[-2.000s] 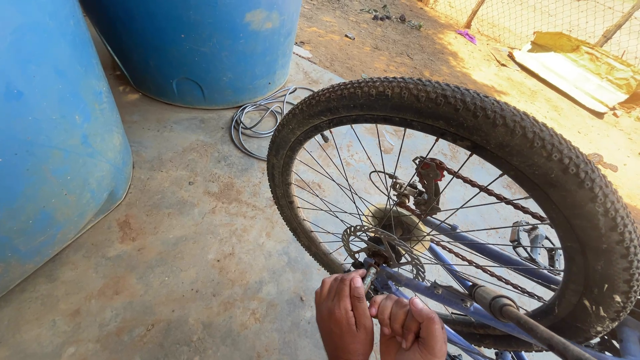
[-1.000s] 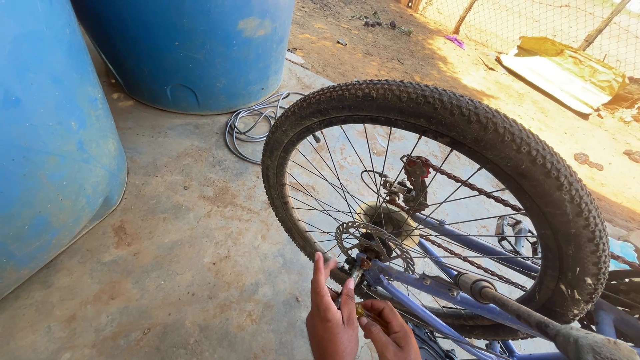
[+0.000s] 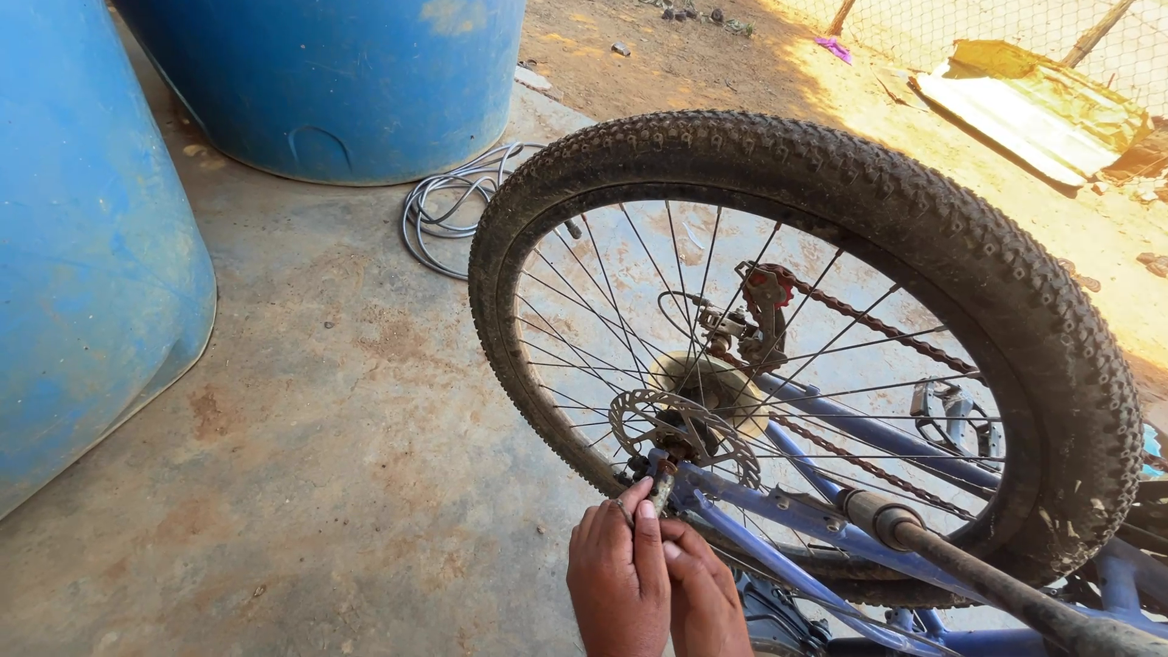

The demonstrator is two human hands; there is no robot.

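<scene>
A bicycle wheel with a knobbly black tyre (image 3: 803, 155) stands tilted in a blue-purple frame (image 3: 748, 493). At its hub sit a brake disc (image 3: 639, 411) and, behind it, a pale plastic spoke guard (image 3: 671, 370). My left hand (image 3: 620, 570) and my right hand (image 3: 703, 584) meet just below the axle end. Between their fingers is a short, worn metal tube-like piece (image 3: 662, 484), its upper end at the axle. My left fingers close on it; my right hand's grip is partly hidden behind the left. The rear derailleur (image 3: 762, 310) and rusty chain (image 3: 876, 319) show through the spokes.
Two big blue plastic containers (image 3: 91, 255) (image 3: 347, 82) stand on the concrete floor at left. A coiled grey cable or hose (image 3: 429, 219) lies by the farther one. A rusty metal bar (image 3: 995, 566) crosses the lower right. Behind are a pedal (image 3: 954, 420), sheet material (image 3: 1013, 119) and a wire fence.
My hands were at the axle end, then a little lower with the left fingers spread. Now the left fingers are closed together and both hands are back near the axle.
</scene>
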